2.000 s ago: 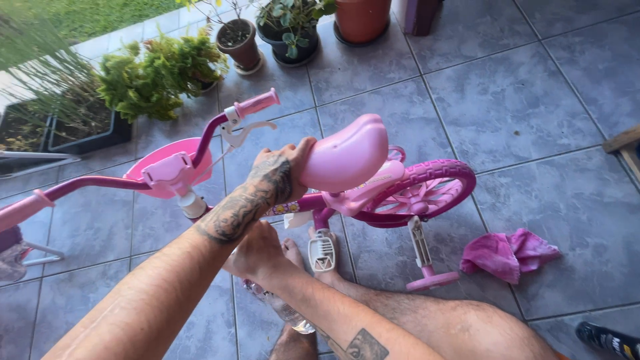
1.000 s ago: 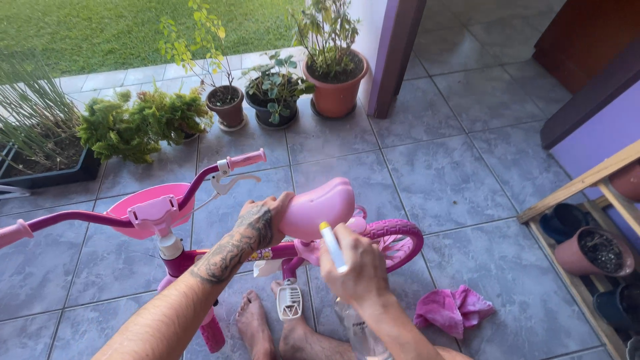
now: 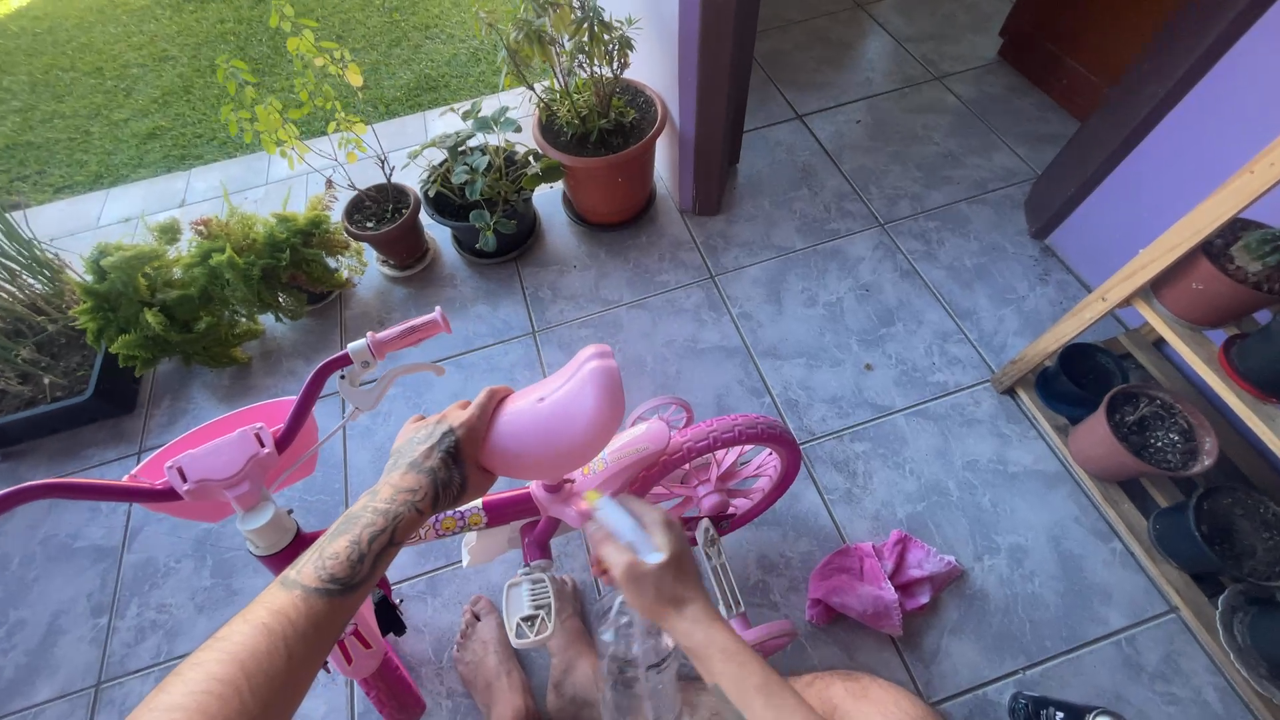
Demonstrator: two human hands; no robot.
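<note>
A child's pink bicycle leans across the view, its saddle (image 3: 556, 415) at the centre. My left hand (image 3: 445, 445) grips the front end of the saddle. Just below and right of the saddle, my right hand (image 3: 655, 565) holds a clear spray bottle (image 3: 637, 650) by its neck; the blurred white head with a yellow tip points toward the frame. The rear wheel (image 3: 735, 475), a training wheel (image 3: 765, 636) and a white pedal (image 3: 530, 607) show near that hand. The handlebar (image 3: 310, 395) and pink front basket (image 3: 225, 460) lie to the left.
A pink cloth (image 3: 880, 582) lies on the tiled floor right of the bicycle. Potted plants, among them a terracotta pot (image 3: 608, 165), line the grass edge. A wooden shelf (image 3: 1090, 505) with several pots stands at right. A dark shoe (image 3: 1055, 707) shows at the bottom edge.
My right hand, empty of any visible bottle two seconds ago, now holds the spray bottle and has moved down from beside the saddle since one second ago. My left hand stays on the saddle.
</note>
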